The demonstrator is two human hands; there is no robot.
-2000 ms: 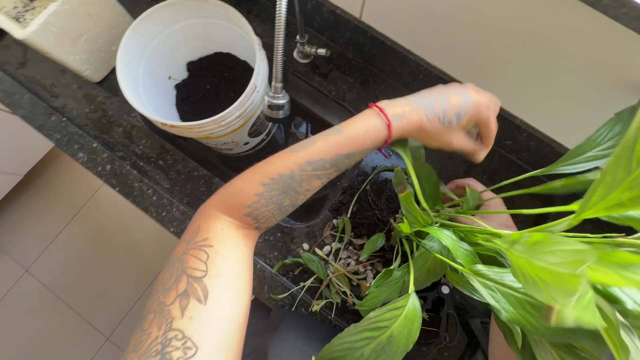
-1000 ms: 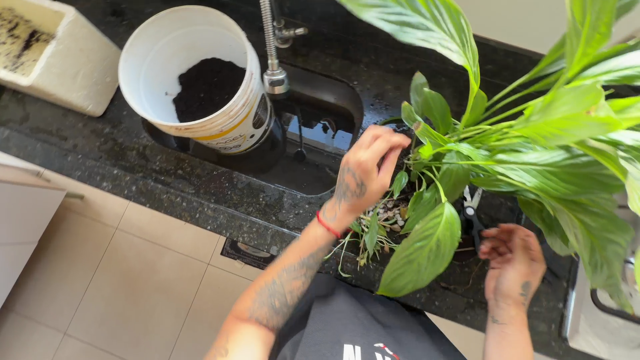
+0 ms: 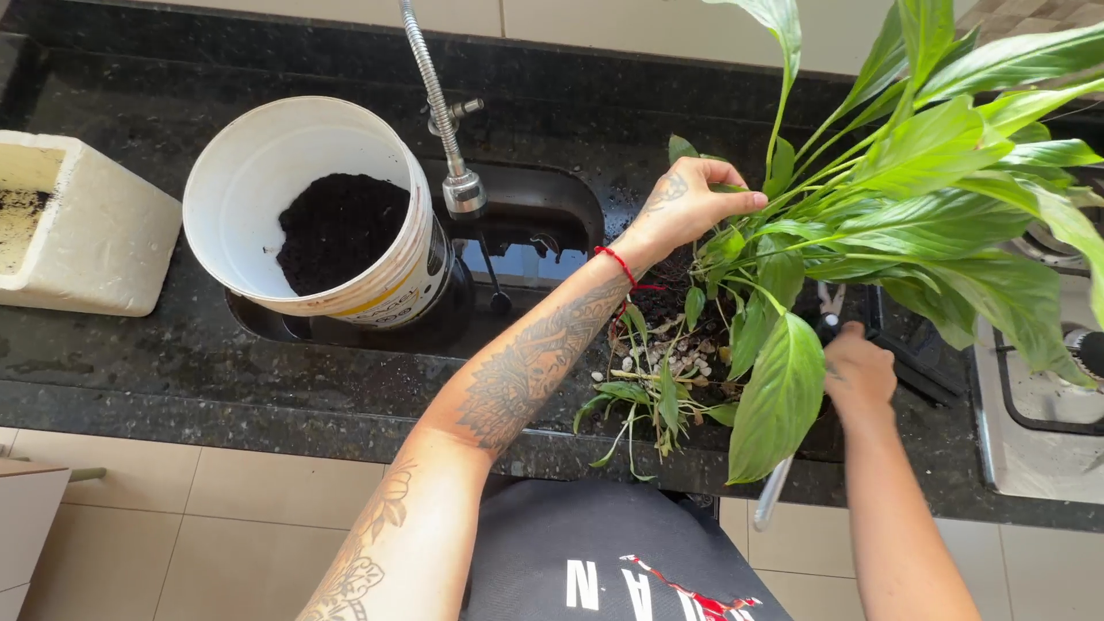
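Note:
A leafy green plant [image 3: 931,198] leans over the counter at the right. My left hand [image 3: 694,203] pinches a leaf or stem near its base, with thumb and fingertips together. Below the leaves, my right hand [image 3: 858,366] is closed around pruning shears [image 3: 831,302], whose metal end points up toward the stems; its palm side is hidden. Cut leaves and stems [image 3: 664,397] lie with pale pebbles [image 3: 681,358] and dark soil beneath the plant, near the counter's front edge. A silver bar or handle [image 3: 774,492] pokes out under the large drooping leaf.
A white plastic bucket [image 3: 233,207] holding dark soil [image 3: 345,228] stands partly in the black sink [image 3: 552,190], beside a flexible metal faucet [image 3: 466,191]. At the far left is a pale planter box [image 3: 112,233]. A stove [image 3: 1035,431] borders the right side.
My right hand, open near the shears a second ago, is now closed on them. My left hand has moved up to the stems near the plant's base.

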